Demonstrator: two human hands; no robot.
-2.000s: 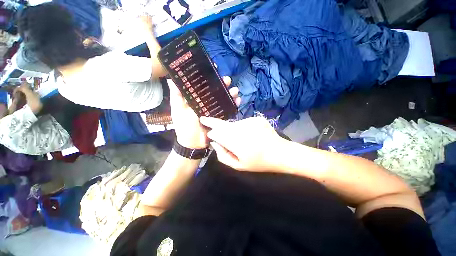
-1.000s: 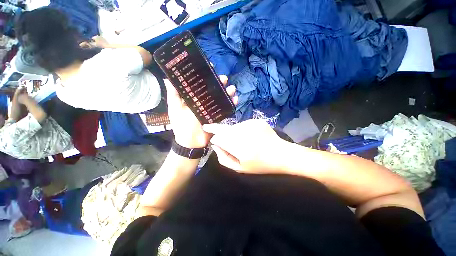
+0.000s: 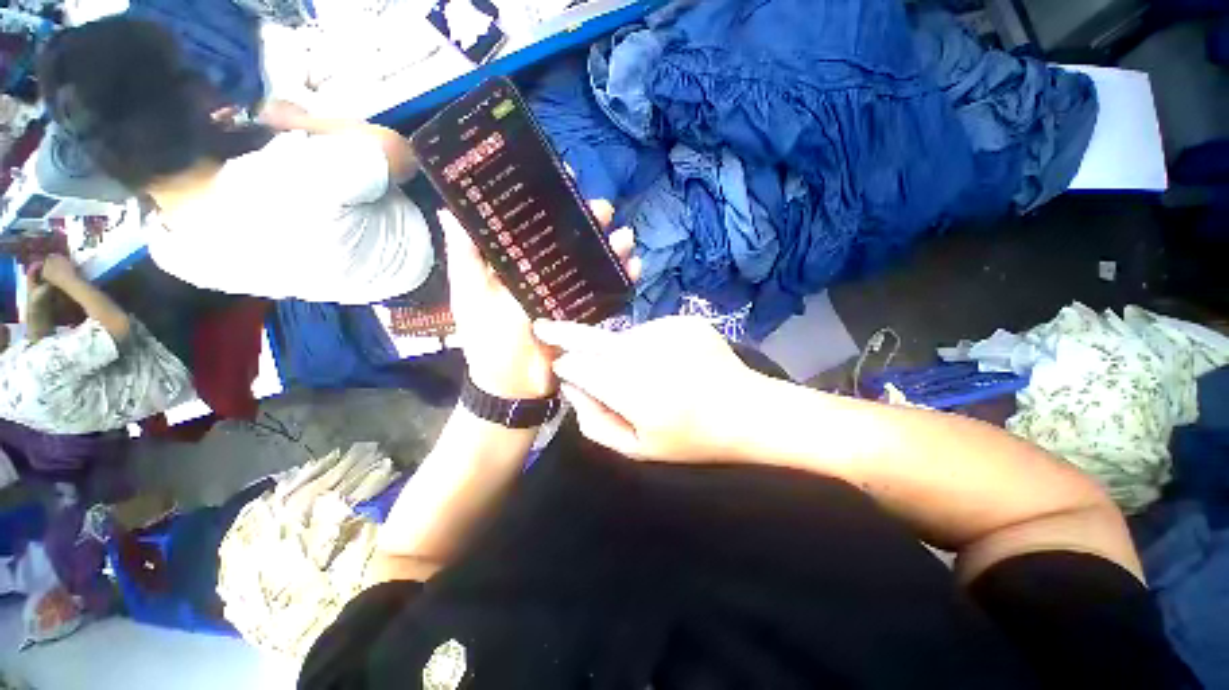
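A black smartphone (image 3: 519, 202) with reddish list rows on a dark screen is in front of me, tilted. My left hand (image 3: 501, 317), with a black wristband on its wrist, holds the phone from below, with fingertips showing at its right edge. My right hand (image 3: 660, 391) is at the phone's lower end, its fingers bent and close to my left palm. No object shows in my right hand; its fingertips are partly hidden against the left hand.
A large blue garment heap (image 3: 809, 121) lies ahead on a white-topped bench. Cream fabric pieces (image 3: 303, 539) are at lower left by a blue crate. Printed cloth (image 3: 1112, 398) is heaped at right. A person in white (image 3: 290, 223) sits at the blue-edged table; another sits further left.
The seated person's arm has drawn back from beside the phone toward the table's left part. My hands and the phone stay almost the same, with a slight shift left.
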